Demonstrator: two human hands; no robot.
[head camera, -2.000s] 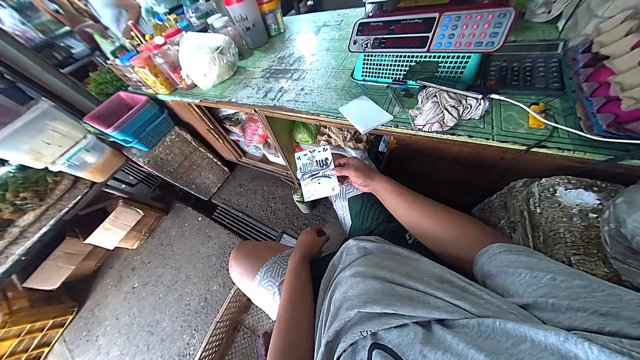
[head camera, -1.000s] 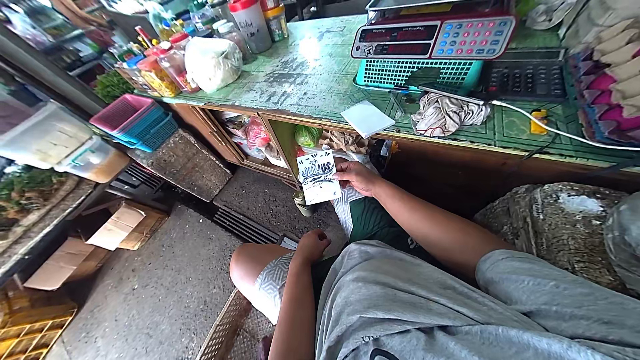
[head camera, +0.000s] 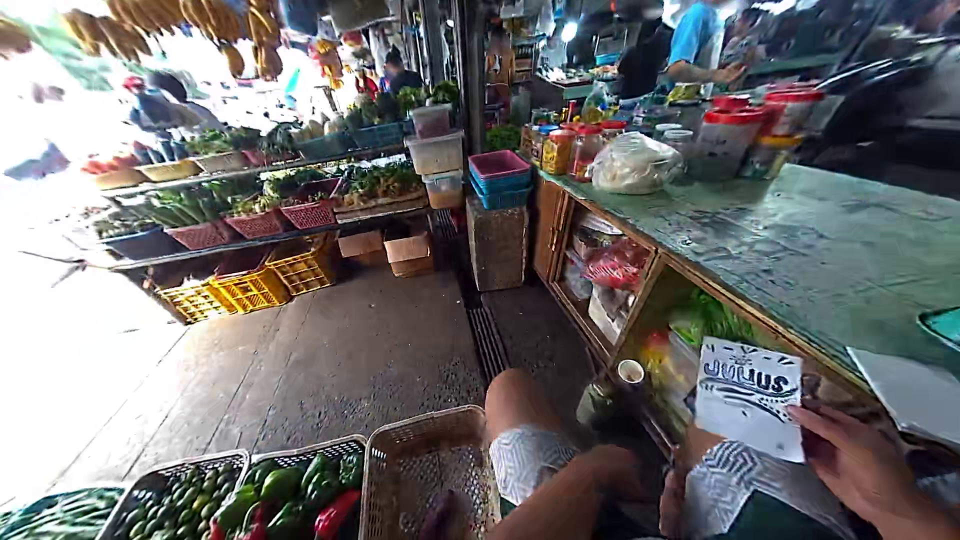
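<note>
My right hand (head camera: 851, 454) grips the right edge of a white paper card (head camera: 750, 397) that bears dark hand-drawn lettering, held above my patterned shorts. My left hand (head camera: 626, 472) rests low between my knees, blurred, and its fingers cannot be made out clearly. Right of the card, a blank white sheet (head camera: 907, 394) lies at the edge of the green counter (head camera: 832, 240). A white cup (head camera: 631, 371) stands beyond my knees, beside the open cabinet shelf.
Baskets of small green fruits (head camera: 180, 499) and peppers (head camera: 281, 487) stand lower left, beside a pale plastic basket (head camera: 427, 450). Jars (head camera: 589, 150) and a plastic bag (head camera: 637, 163) sit on the counter. Vegetable racks and yellow crates (head camera: 251, 289) line the left. Several people are in the background.
The view has swung up and left, bringing in the vegetable racks and the street side. The card is still in my right hand.
</note>
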